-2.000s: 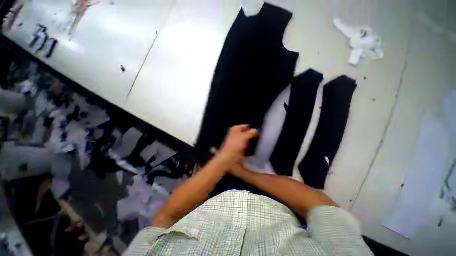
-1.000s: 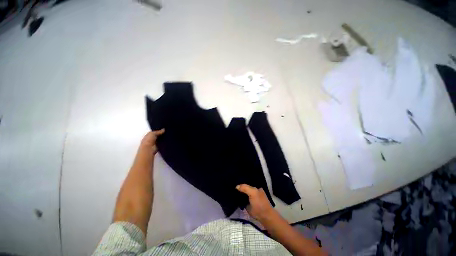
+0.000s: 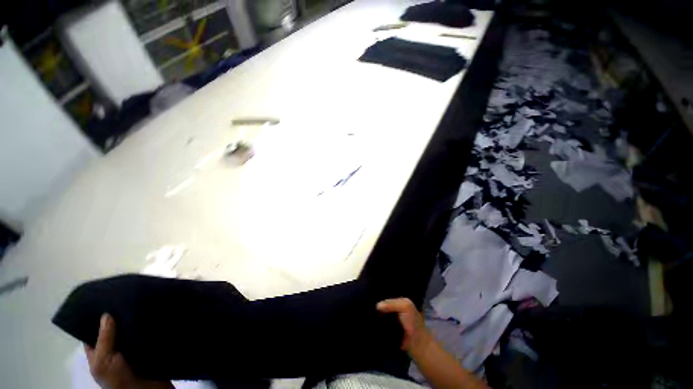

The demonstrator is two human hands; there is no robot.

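Note:
A large black cut garment panel or stack (image 3: 190, 323) stretches across the bottom of the view, held between both hands. My left hand (image 3: 110, 358) grips its left end, with the thumb on top and the fingers hidden underneath. My right hand (image 3: 410, 327) is at its right end, thumb on top; the cloth there merges with the dark table edge. A crumpled white scrap (image 3: 165, 260) lies on the table just beyond the cloth.
The white table (image 3: 304, 220) runs away to the upper right. A small brownish block (image 3: 238, 153) and a short stick (image 3: 256, 121) lie on it. Black cut stacks (image 3: 414, 58) are at the far end. Paper and fabric offcuts (image 3: 479, 266) cover the floor at right.
The view has turned right along the table. The black panel, lying in front of me before, is now held sideways across the body in both hands.

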